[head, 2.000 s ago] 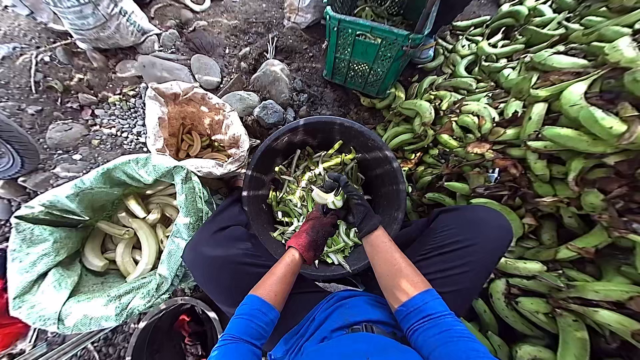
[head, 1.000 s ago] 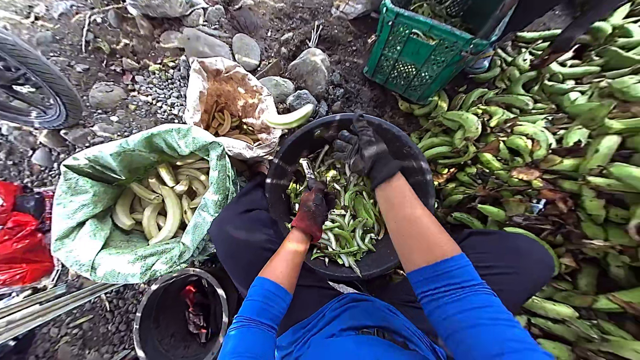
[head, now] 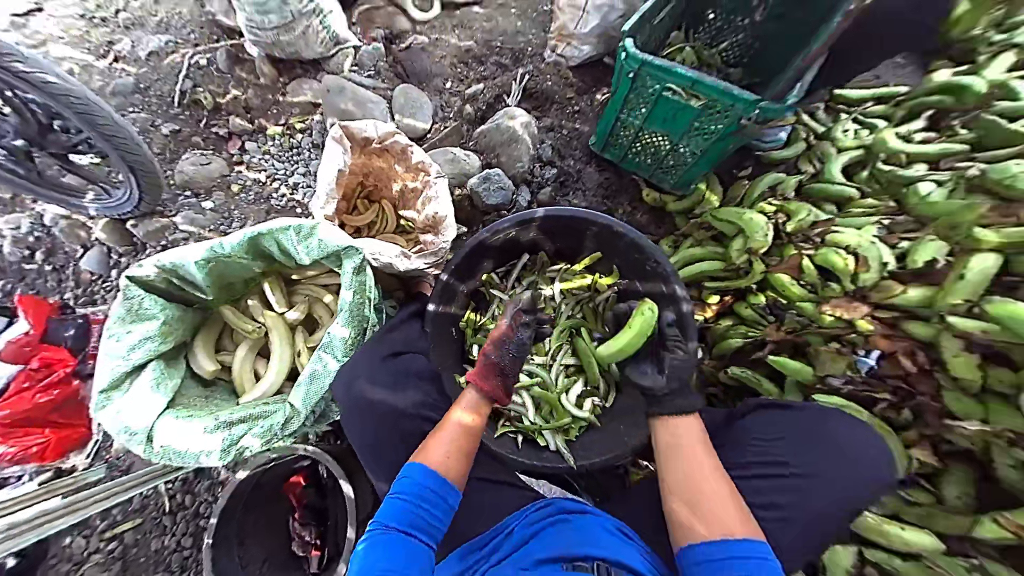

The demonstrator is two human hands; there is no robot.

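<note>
A round black basin (head: 560, 460) rests across my lap, holding a heap of green and pale peel strips (head: 552, 400). In a black glove, my right hand (head: 664, 360) grips an unpeeled green banana or plantain (head: 630, 332) at the basin's right side. My left hand (head: 512, 344), in a red and dark glove, is over the peels; its fingers are partly curled and I cannot tell whether they hold anything. Peeled pale fruit (head: 276, 356) lies in a green woven sack (head: 152, 400) to the left.
Unpeeled green fruit (head: 832, 264) is piled on the right. A green plastic crate (head: 672, 128) stands beyond it. A white sack (head: 440, 208) with smaller fruit, rocks (head: 508, 140), a wheel (head: 120, 160), a dark bucket (head: 348, 496) and red plastic (head: 48, 400) lie around the left and front.
A green unpeeled fruit is now in my right hand, which was empty over the basin a second ago. The pale fruit then at the white sack's edge no longer shows there.
</note>
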